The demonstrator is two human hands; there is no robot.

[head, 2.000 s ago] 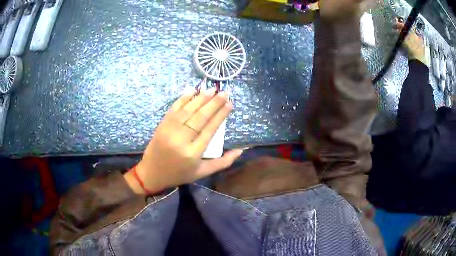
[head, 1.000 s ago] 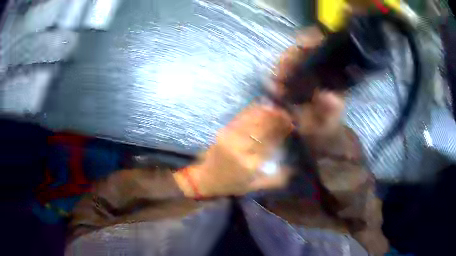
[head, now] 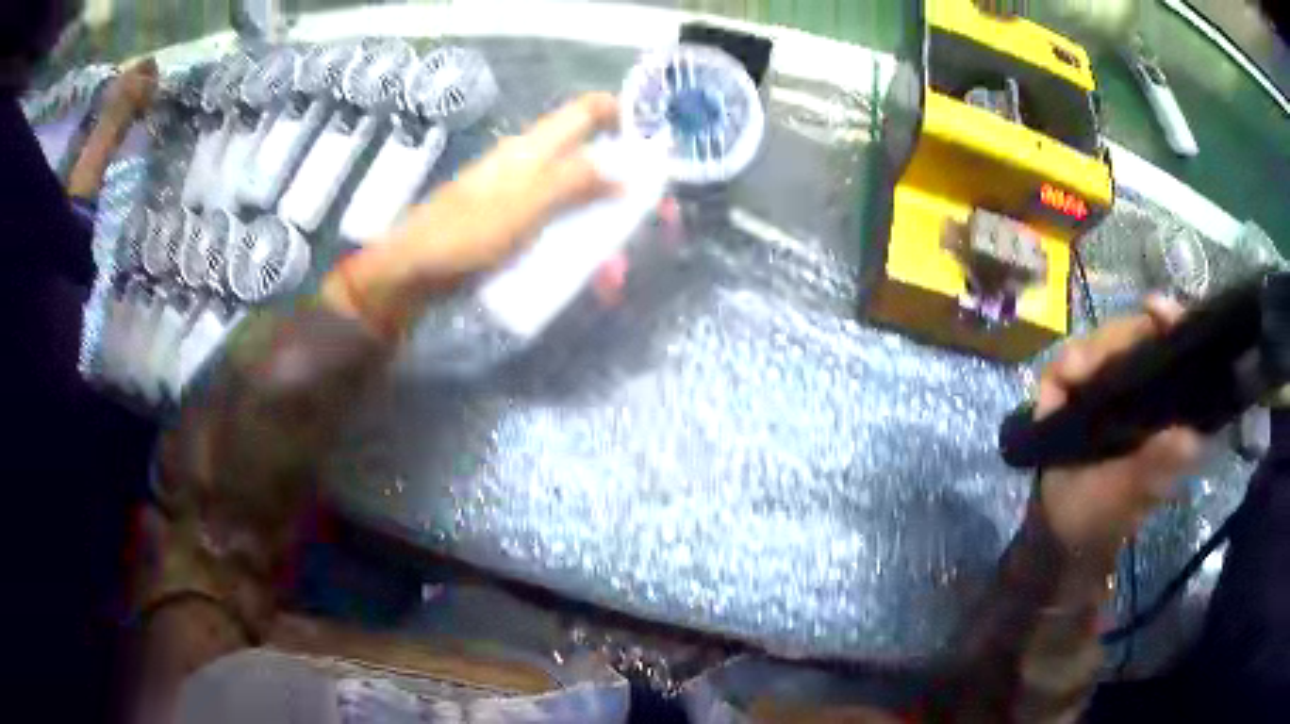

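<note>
My left hand point(head: 488, 212) holds a white handheld mini fan by the upper part of its handle point(head: 566, 262), at the upper middle of the view. The fan's round spoked head point(head: 693, 113) points away to the upper right. Fan and fingers are blurred, and the neck joint is largely hidden. My right hand point(head: 1111, 424) is at the right, closed around the thick black electric screwdriver point(head: 1146, 382). The driver's bit cannot be made out.
The yellow screw feeder point(head: 976, 184) with a red display stands at the upper right. Rows of white fans point(head: 333, 170) lie at the left on the bubble wrap point(head: 707, 481). A black smartphone point(head: 736, 50) lies behind the held fan. Another person's hand point(head: 135, 88) shows at the far left.
The view has swung, bringing the left rows and whole feeder in. My left hand has moved up and forward with a fan; my right hand, with the screwdriver, has moved away from it to the right.
</note>
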